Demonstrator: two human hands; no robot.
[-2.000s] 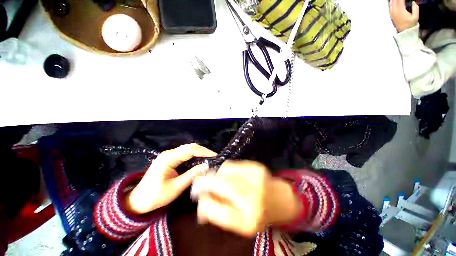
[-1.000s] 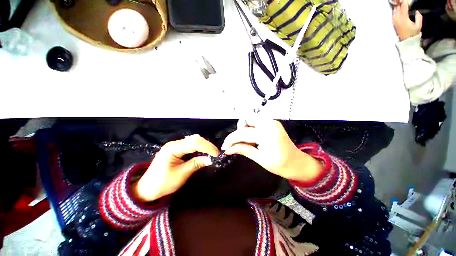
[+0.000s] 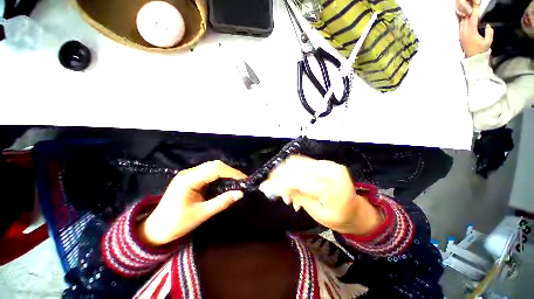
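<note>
A glossy black beaded strap [image 3: 275, 160] runs from the table edge down to my hands over my lap. My left hand [image 3: 193, 198] pinches the strap between thumb and fingers. My right hand [image 3: 319, 193] is just right of the strap, slightly blurred, with its fingertips close together; a needle or thread in them cannot be made out. A white tape [image 3: 360, 44] runs from the striped pouch [image 3: 380, 52] over the large black-handled scissors [image 3: 319, 79] towards the strap. Black cloth [image 3: 170, 149] lies over my lap.
On the white table [image 3: 175, 99] are small silver snips [image 3: 248, 76], a round black cap [image 3: 74, 55], a tan basket [image 3: 126, 40] with a pale ball [image 3: 160, 24], and a black phone [image 3: 241, 16]. Another person's sleeve [image 3: 489, 87] is at the right table edge.
My right hand has moved down and right from the table edge, uncovering the strap. My left hand still pinches it. The view has shifted a little.
</note>
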